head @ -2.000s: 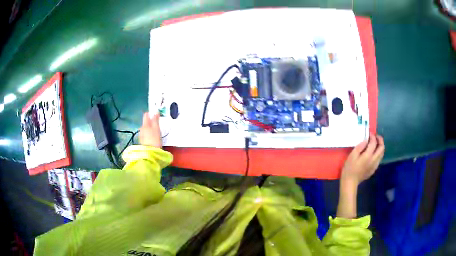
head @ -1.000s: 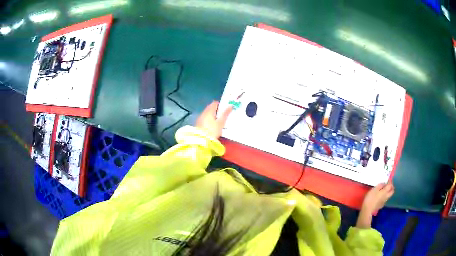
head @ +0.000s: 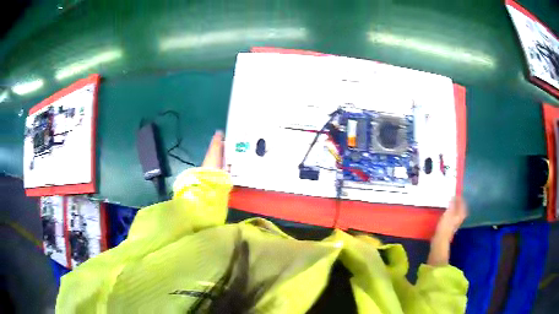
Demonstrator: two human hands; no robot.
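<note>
The white display unit [head: 294, 92] lies back up on orange-red foam pads [head: 392, 219] in front of me. Its blue mainboard [head: 361, 150] has a round fan [head: 388, 134] and faces up, with a dark cable curving on its left. A thin black lead [head: 338, 211] hangs from the lower edge. My left hand [head: 214, 152] is at the unit's left edge, fingers partly hidden by sleeve and panel. My right hand [head: 452, 216] is at the lower right corner and slightly blurred. Both hands hold the unit or its pad by the edges.
A black power adapter [head: 149, 150] with a looped cable lies on the green surface left of the unit. Another unit on foam [head: 61, 162] lies at the far left, more below it. Parts of other units show at the right edge. Blue crates [head: 484, 270] stand below the line edge.
The view has swung between frames. The unit looks tilted a second ago and nearly level now. Both hands stay at its edges; the adapter still lies to its left.
</note>
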